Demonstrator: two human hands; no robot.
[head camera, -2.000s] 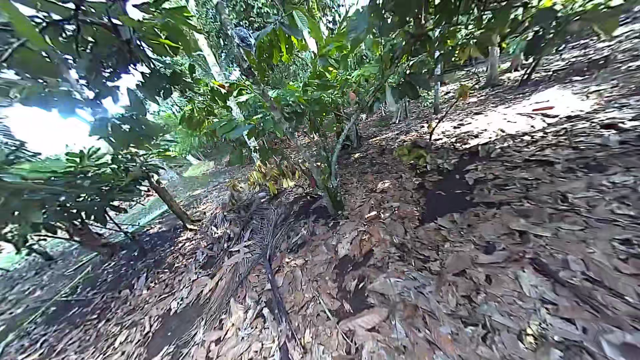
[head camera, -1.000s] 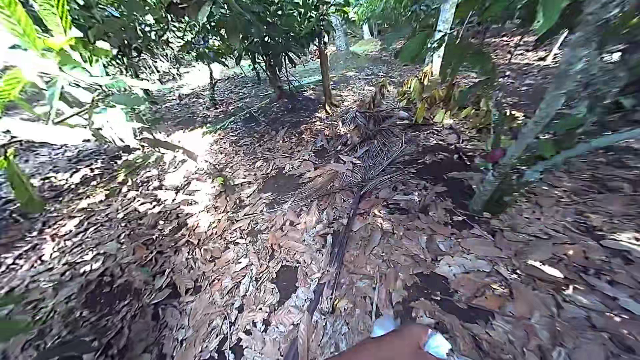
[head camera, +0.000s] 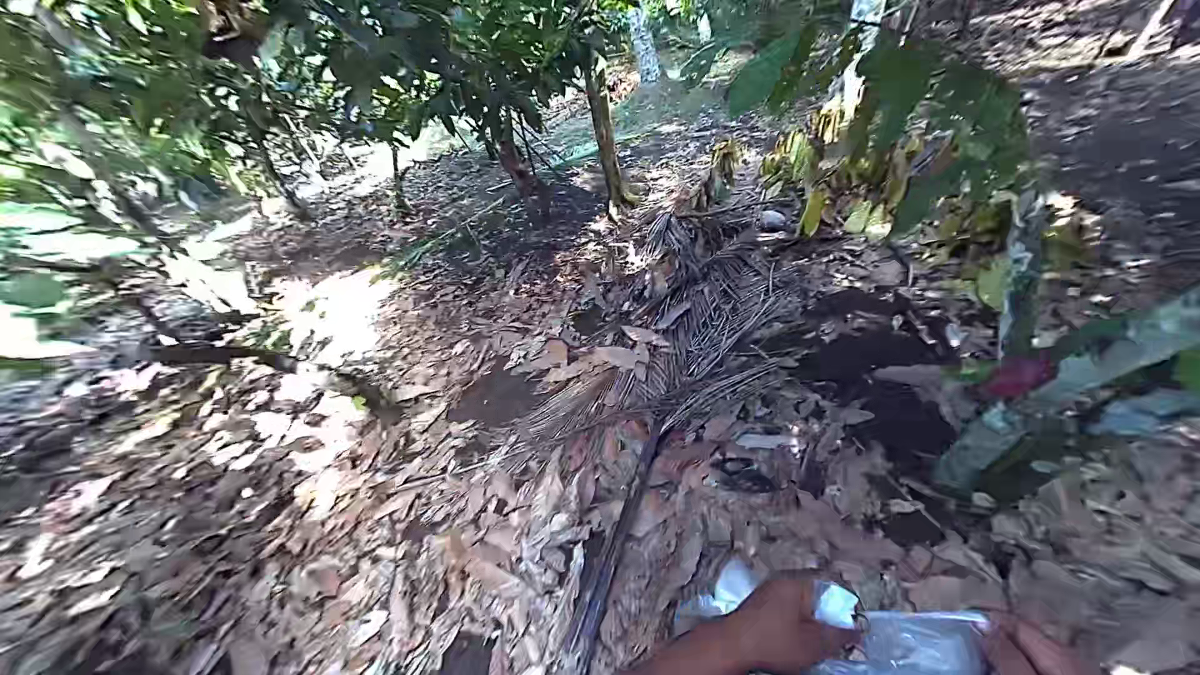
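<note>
At the lower edge, my left hand (head camera: 783, 623) is closed around part of a clear plastic bag (head camera: 923, 642) with white, shiny parts. My right hand (head camera: 1027, 645), blurred and partly cut off by the frame's edge, touches the bag's right side; its fingers show poorly. What the bag holds cannot be made out. Both hands are above ground covered with dry leaves (head camera: 469, 562). Just left of my left hand, the dark stalk of a dry palm frond (head camera: 614, 544) runs up to its spread leaflets.
A slanting tree trunk (head camera: 1022, 403) with a dark red thing (head camera: 1020, 377) on it stands at the right. Slim trunks (head camera: 605, 136) rise at the upper middle. Leafy branches (head camera: 778, 70) hang across the top. A low branch (head camera: 216, 354) lies at the left.
One hand with something white showed at the lower edge a second ago; now both hands and the plastic bag are in view. The view has swung since the first frame.
</note>
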